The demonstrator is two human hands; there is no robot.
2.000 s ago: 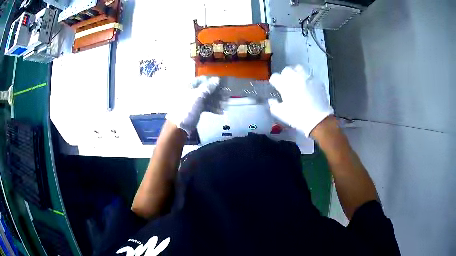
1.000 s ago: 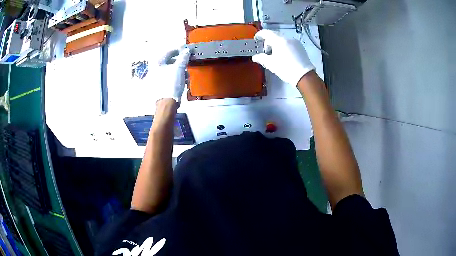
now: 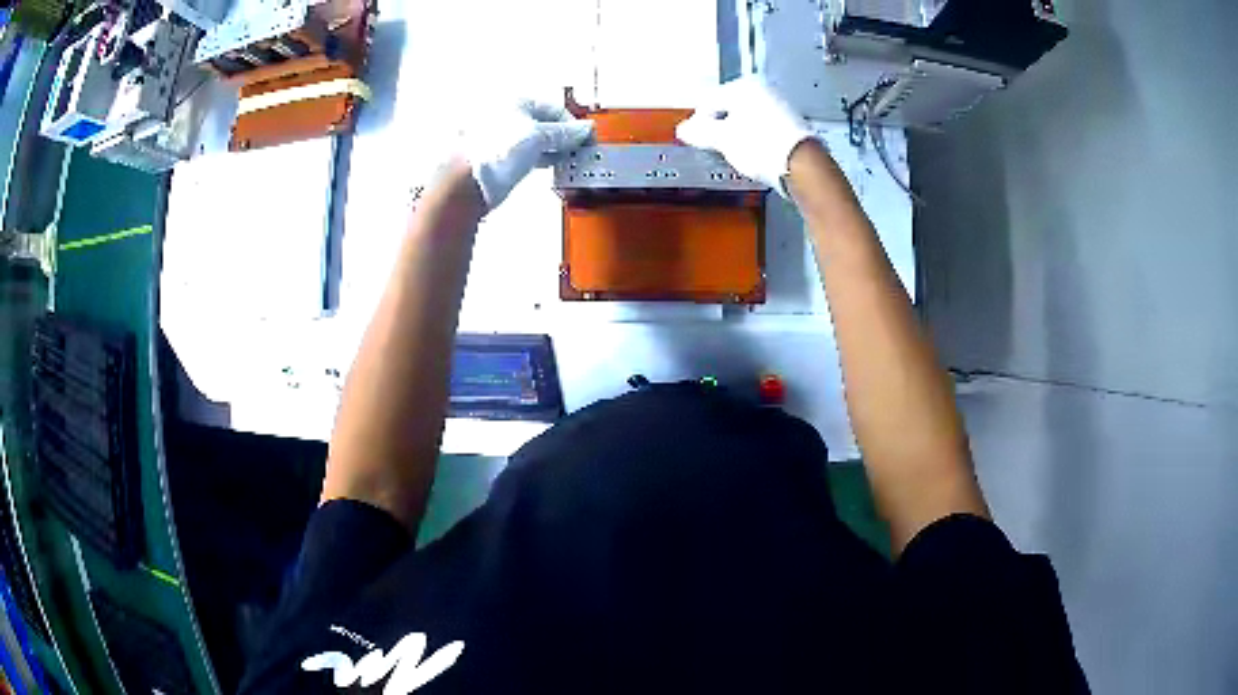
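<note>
A narrow silver metal plate with small holes (image 3: 645,168) lies across the orange-brown fixture (image 3: 664,249), over its seats, so any units under it are hidden. My left hand (image 3: 527,147), in a white glove, is at the plate's left end, with the fingers at its upper edge. My right hand (image 3: 744,132), also gloved in white, is over the plate's right end and hides it. Whether the fingers grip the plate or only rest on it cannot be told.
A second orange fixture with a pale strip (image 3: 295,98) stands at the upper left. A touchscreen (image 3: 502,376) and a red emergency stop button (image 3: 773,390) are on the machine front. A grey-black box with wires (image 3: 937,90) is upper right. Black trays (image 3: 88,441) are at far left.
The plate went from in front of the fixture's seats to across them, covering the round metal ends seen earlier. Both hands moved forward to its ends. The fixture has slid nearer to me.
</note>
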